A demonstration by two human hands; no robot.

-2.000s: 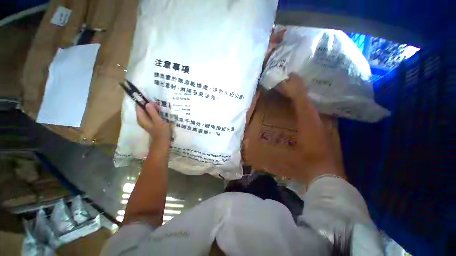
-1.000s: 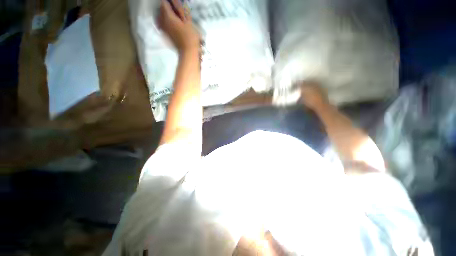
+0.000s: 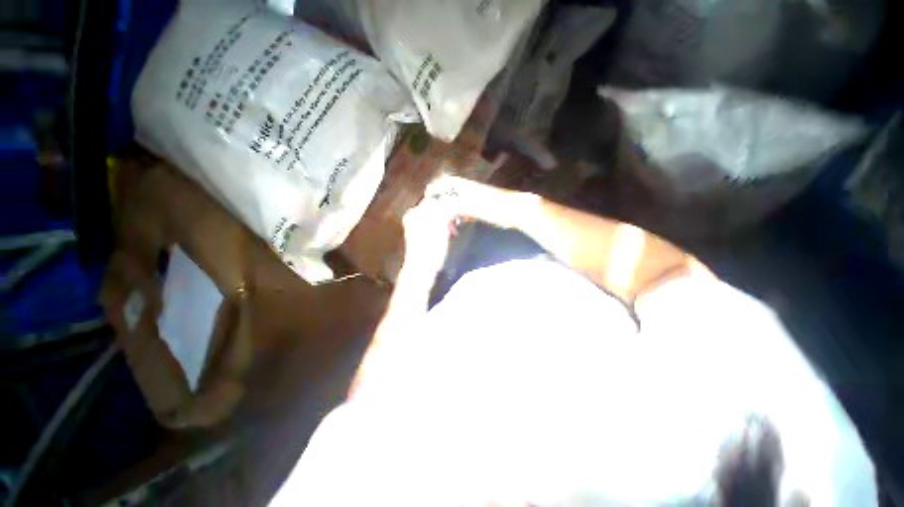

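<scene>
My left hand and my right hand meet in front of my body, overexposed and blurred; whether they hold anything cannot be told. The dark hand tool cannot be made out. A white resin sack with black "Notice" print lies tilted ahead and to the left of my hands, apart from them. A second white sack lies beside it at the top, its corner pointing towards my hands. A brown surface shows between the sacks and my hands.
A brown kraft sack with a white paper sheet lies at left. Another white sack lies at upper right, beside crumpled clear plastic. Blue structures with pale bars stand at the far left.
My left hand has left the printed white sack and my right hand has left the other; both are now together near my body. The view has turned, so the sacks appear tilted.
</scene>
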